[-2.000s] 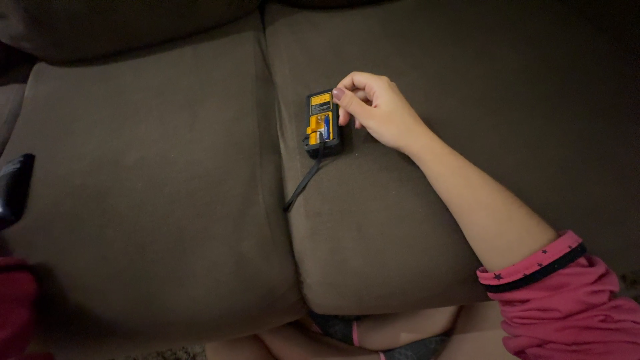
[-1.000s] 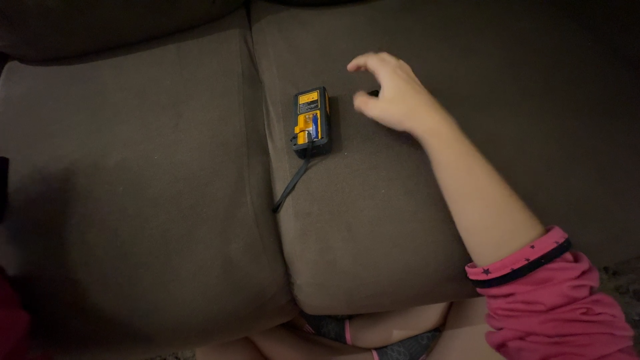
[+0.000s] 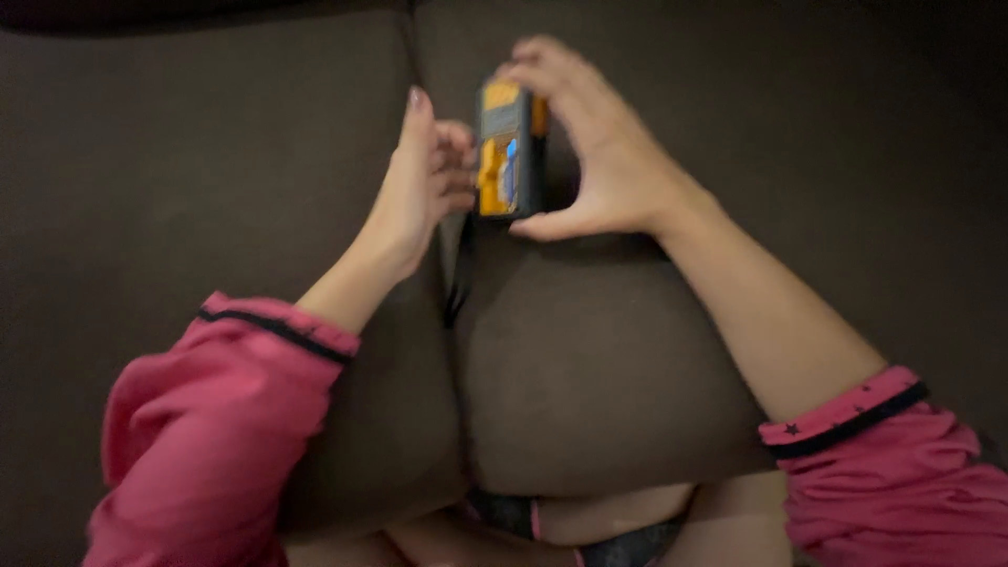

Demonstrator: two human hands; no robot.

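Note:
A yellow and black handheld device (image 3: 510,150) with an uncovered battery compartment is between my hands, its compartment side facing up. A blue battery (image 3: 509,169) shows inside the compartment. My right hand (image 3: 606,150) grips the device by its ends, with the fingers at the top and the thumb at the bottom corner. My left hand (image 3: 417,181) is at the device's left side, thumb raised and fingers apart; whether its fingertips touch the device is unclear. A black wrist strap (image 3: 458,291) hangs from the lower end of the device.
Brown fabric sofa cushions (image 3: 614,362) lie under and around the hands, with a seam (image 3: 453,394) running between two of them. The person's bare legs (image 3: 614,516) are at the sofa's front edge. A cushion edge (image 3: 197,20) crosses the top left.
My right hand has moved from beside the device onto it and taken hold. My left hand has come into view at the device's left side.

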